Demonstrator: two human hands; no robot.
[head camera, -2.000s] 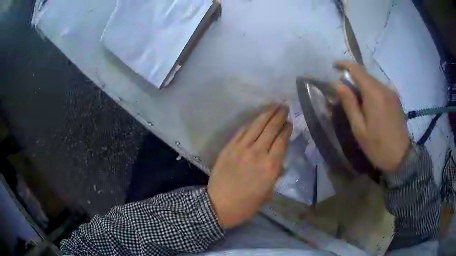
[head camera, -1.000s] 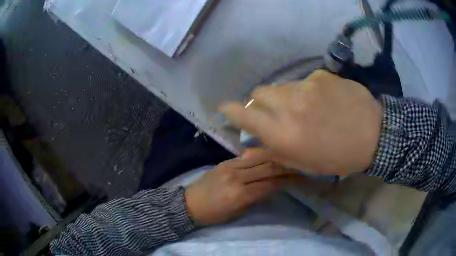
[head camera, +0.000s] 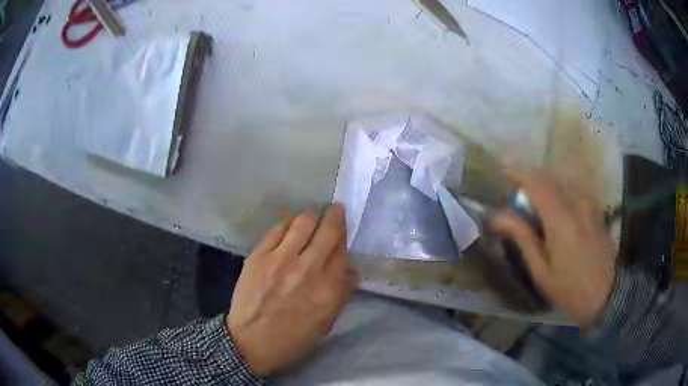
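The grey speckled pocket template (head camera: 403, 219) lies on the table in front of me, its narrow end away from me. White creased flaps of the folded pocket (head camera: 353, 177) stand around its sides and narrow end; its near straight edge is uncovered. My left hand (head camera: 298, 279) is flat, fingertips at the packet's lower left edge, holding nothing. My right hand (head camera: 562, 245), blurred, is closed round the handle of the steam iron (head camera: 520, 264), right of the packet. The iron's body is blurred and partly hidden by the hand.
The finished pile (head camera: 139, 105) lies at the left, with red-handled scissors (head camera: 81, 26) beyond it. A narrow strip (head camera: 443, 19) lies at the top. White sheets (head camera: 535, 30) are at the upper right. The dark iron rest (head camera: 641, 211) is at the right edge.
The iron and my right hand have moved right, off the work, uncovering the template and flaps. My left hand has moved to the packet's left side. The view has shifted, showing the scissors.
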